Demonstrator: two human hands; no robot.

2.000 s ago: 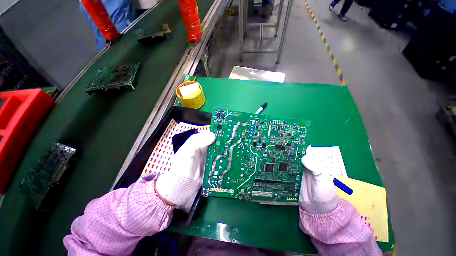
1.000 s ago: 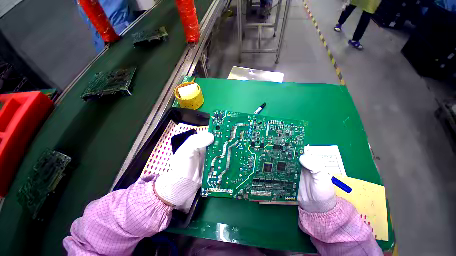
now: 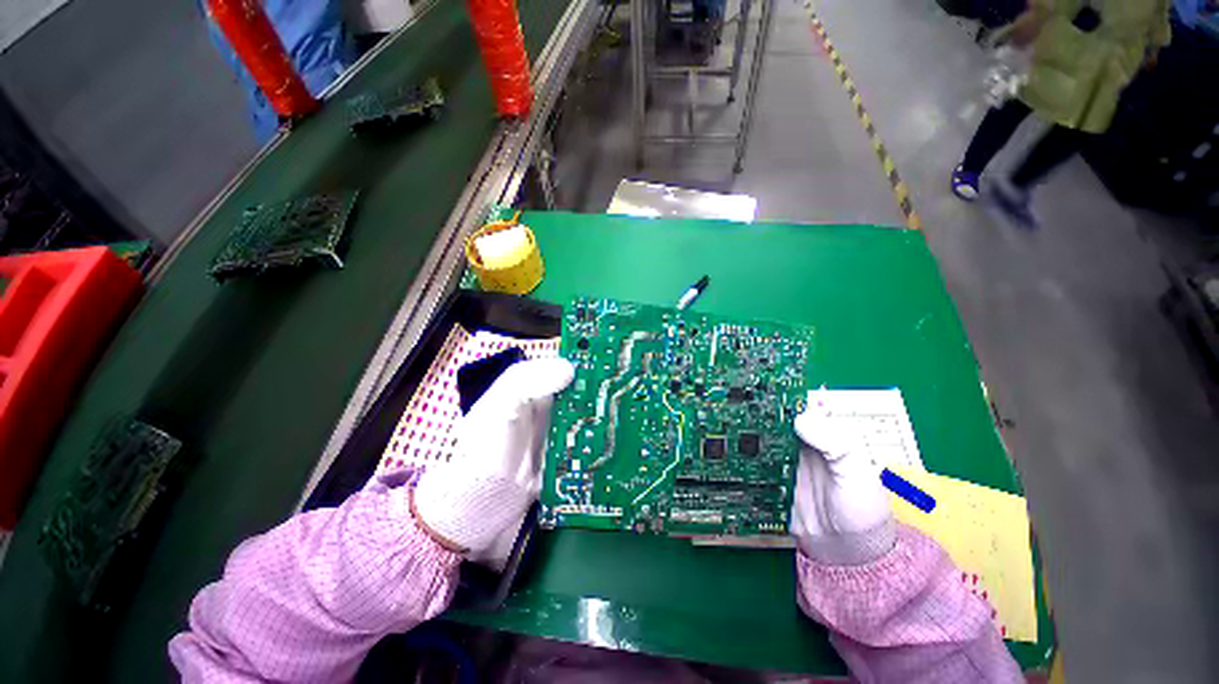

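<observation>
A green circuit board point(image 3: 675, 421) is held over the green mat, its solder side with pale traces and two small black chips facing me. My left hand point(image 3: 501, 448), in a white glove, grips its left edge with the thumb on the rim. My right hand point(image 3: 842, 488), also gloved in white, holds its right edge. A marker pen with a blue cap point(image 3: 908, 490) sticks out to the right from my right hand; its barrel is hidden. The fingers of both hands behind the board are hidden.
A black tray point(image 3: 350, 461) with a red-dotted sticker sheet point(image 3: 425, 408) lies left. A yellow round container point(image 3: 505, 259), dark marker point(image 3: 693, 291), record sheet point(image 3: 872, 417) and yellow paper point(image 3: 983, 535) are on the mat. Boards lie on the conveyor point(image 3: 267, 341) beside a red tray point(image 3: 47, 354). A person point(image 3: 1069, 80) walks at upper right.
The board and both hands have shifted very slightly left. The boards on the conveyor have moved slightly toward the lower left. The person at upper right has come further into view.
</observation>
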